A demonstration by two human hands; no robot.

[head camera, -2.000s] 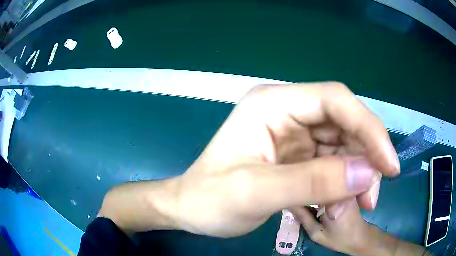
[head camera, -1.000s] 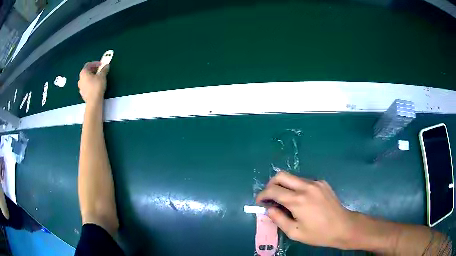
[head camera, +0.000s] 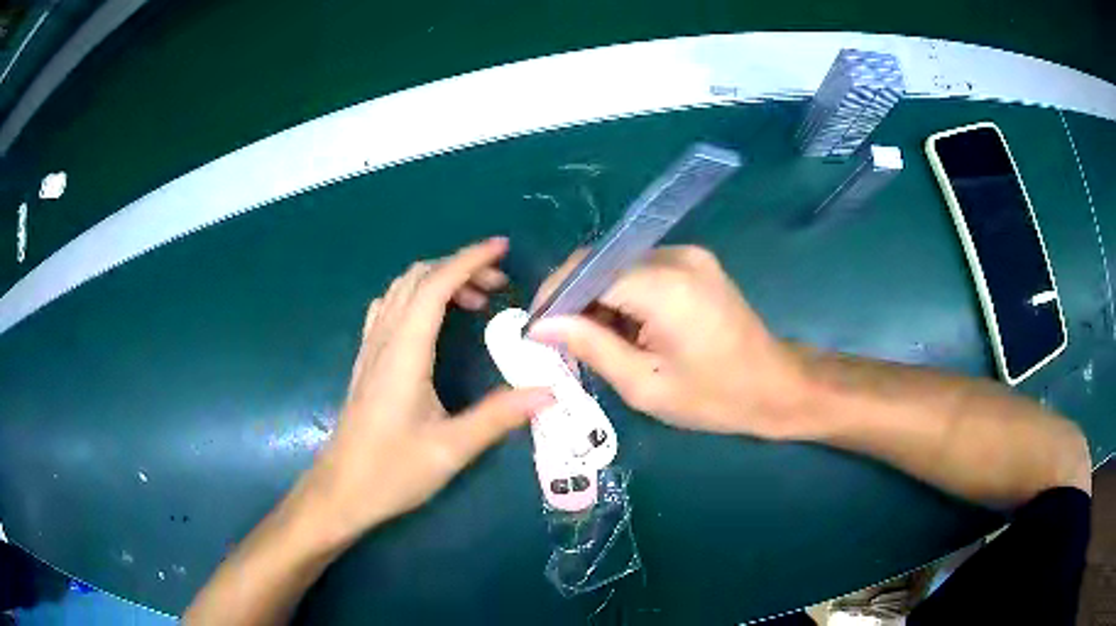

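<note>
A white housing lies tilted over the pink housing, whose lower end with paired dark holes shows below it. My left hand is beside the white housing, thumb on its left edge, the other fingers spread and raised. My right hand grips a long grey-blue sticker strip between thumb and fingers, its lower end near the white housing's upper end. Whether the strip touches the housing is hard to tell. Clear tape lies wrinkled below the pink housing.
At the upper right stand a grey-blue stack of strips and a smaller bundle with a white end. A smartphone lies at the right. A white rail curves across the back. Small white pieces lie at the far left.
My left hand has come back from the far green surface, and the white housing now lies over the pink one. My right hand now holds the long strip upright at a slant. The view has shifted.
</note>
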